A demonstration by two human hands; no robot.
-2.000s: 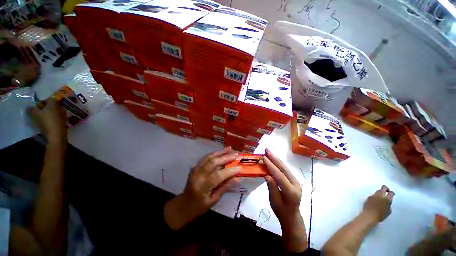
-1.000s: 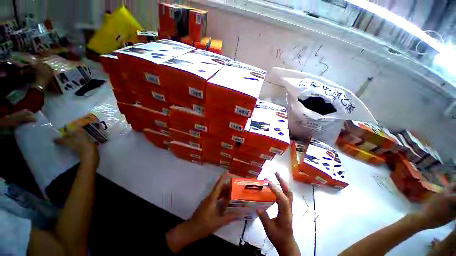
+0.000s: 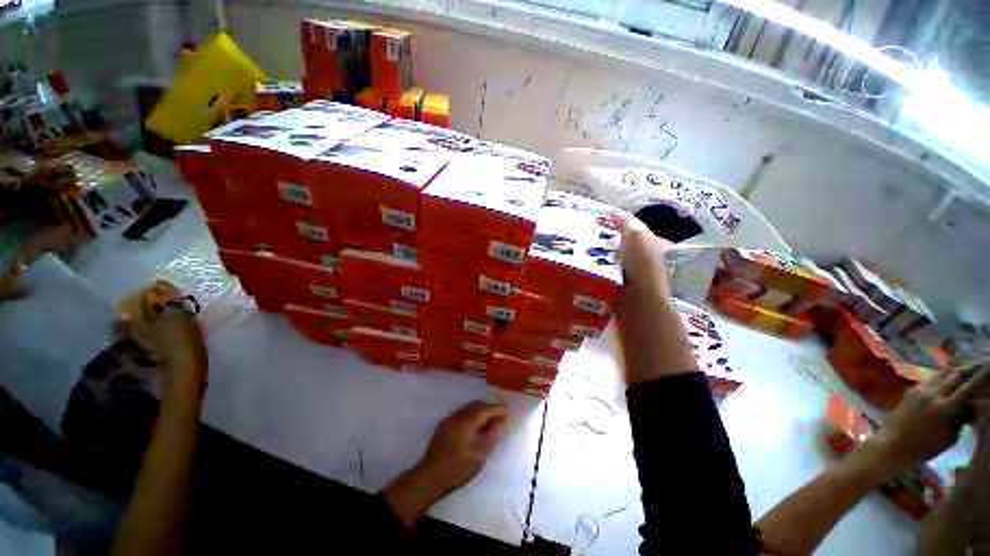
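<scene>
A large block of orange cartons (image 3: 369, 250) with white printed tops and small barcode labels stands on the table in front of me. My left hand (image 3: 465, 443) is low in front of it, fingers loosely curled, with nothing visible in it. My right hand (image 3: 638, 244) is stretched forward at the top right edge of the lower right column (image 3: 573, 234). Its fingers are small and blurred, so I cannot tell whether they grip a carton. The white sack (image 3: 706, 206), with dark contents, stands just behind that hand. Another carton (image 3: 706, 342) lies partly hidden behind my right forearm.
A neighbour's hand (image 3: 168, 331) holds an orange-yellow pack at left. Another person's hands (image 3: 939, 407) are at right, near an orange carton (image 3: 847, 424). More cartons (image 3: 760, 288) lie at back right. Behind the block are upright cartons (image 3: 358, 60) and a yellow bag (image 3: 206, 87).
The carton that was between my hands is no longer there. My right hand has moved forward to the right column; my left hand has come away empty. The view has shifted slightly.
</scene>
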